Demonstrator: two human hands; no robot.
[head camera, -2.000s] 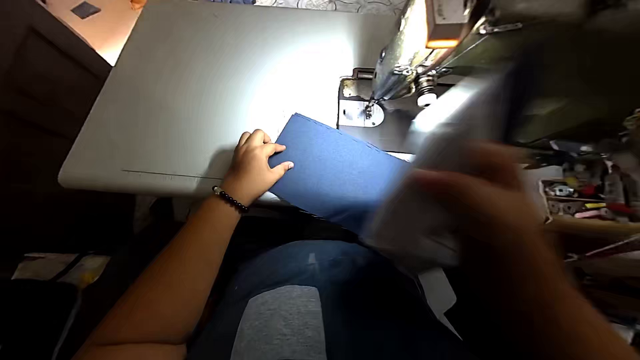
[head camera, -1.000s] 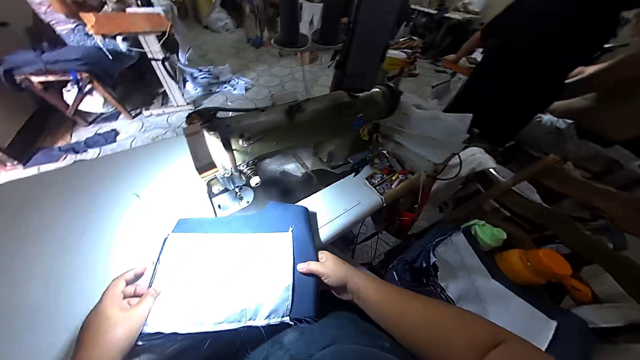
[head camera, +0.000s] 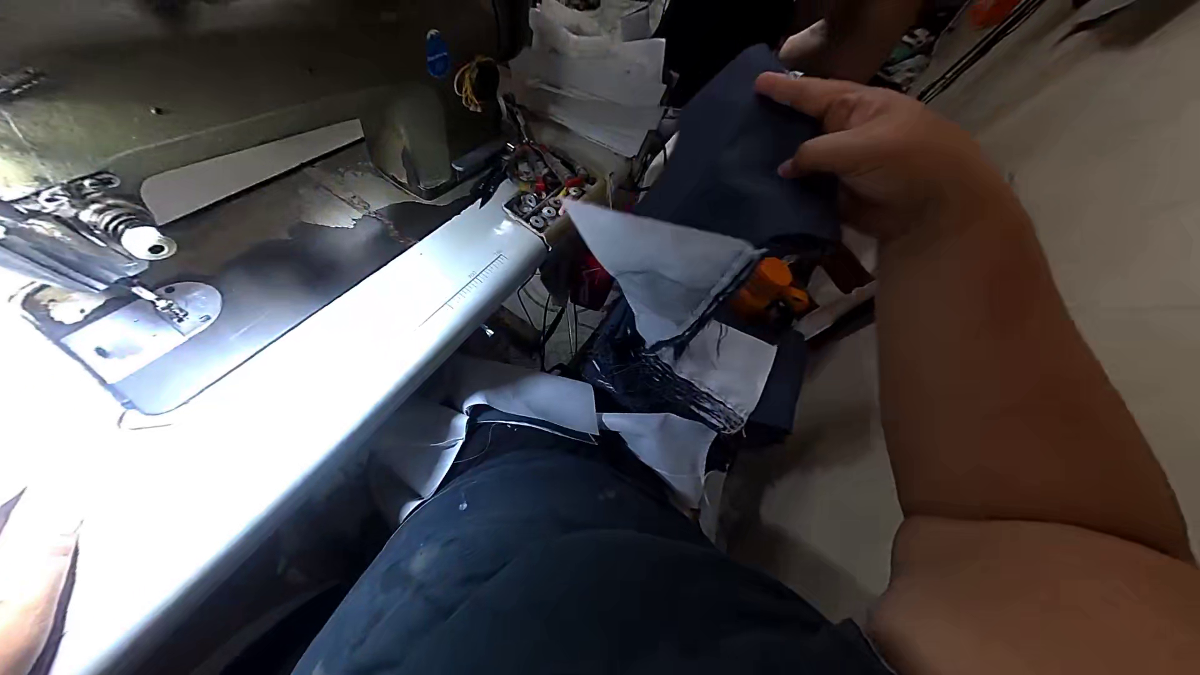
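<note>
My right hand (head camera: 867, 141) grips the upper edge of a dark navy fabric piece with white lining (head camera: 741, 169), raised at the upper right beyond the table edge. A white corner of lining (head camera: 661, 258) hangs from it. Below it lies a pile of navy and white fabric pieces (head camera: 727, 370) with frayed edges. My left hand (head camera: 37, 581) shows only in part at the lower left, over the sewing table; its fingers are washed out by glare, so its hold is unclear. At the left are the sewing machine's presser foot (head camera: 169, 307) and metal needle plate (head camera: 131, 342).
The white table edge (head camera: 356, 412) runs diagonally beside my lap, where more white-lined pieces (head camera: 534, 398) lie. A tray of bobbins (head camera: 544, 202) sits at the table's end. An orange object (head camera: 773, 286) is behind the pile. Another person's arm (head camera: 825, 42) shows at the top.
The view has swung far to the right. My right hand has carried a fabric piece from in front of the machine to over the pile at the right. My left hand no longer shows fully.
</note>
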